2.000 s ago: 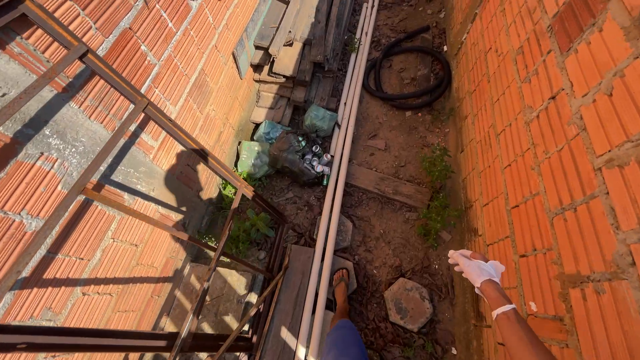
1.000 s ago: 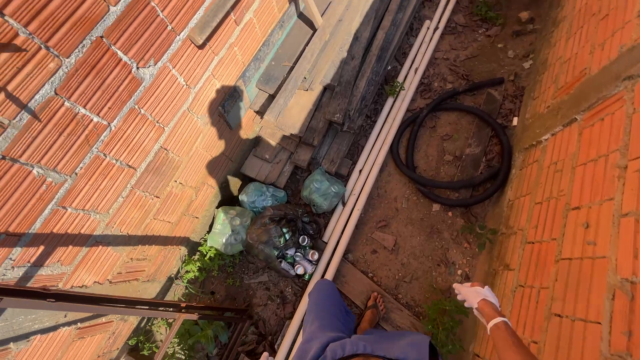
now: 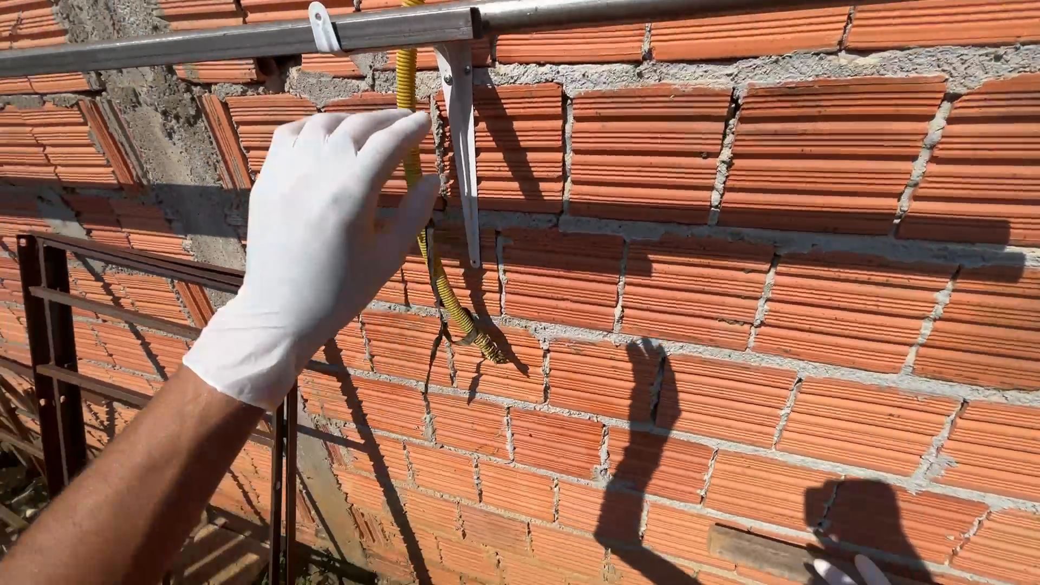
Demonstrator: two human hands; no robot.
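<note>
My left hand (image 3: 325,211), in a white glove, is raised before the brick wall with its fingertips close to a yellow corrugated conduit (image 3: 445,284). Whether it touches the conduit I cannot tell. The conduit hangs down the wall and ends in a frayed tip. Just right of the fingers a white metal shelf bracket (image 3: 463,154) hangs below a grey metal bar (image 3: 236,41), which carries a small white tab (image 3: 323,28). Only the gloved fingertips of my right hand (image 3: 849,571) show at the bottom right edge, near a piece of wood (image 3: 760,552).
A dark brown metal frame (image 3: 55,366) stands at the left against the hollow-brick wall (image 3: 650,154). A rough concrete column (image 3: 166,138) runs down the wall's left part. Shadows of a head and a raised arm fall on the bricks.
The view has swung from the ground strip with pipes and a black hose up to the brick wall. My left hand has come into view, raised; the right hand shows only at the bottom edge.
</note>
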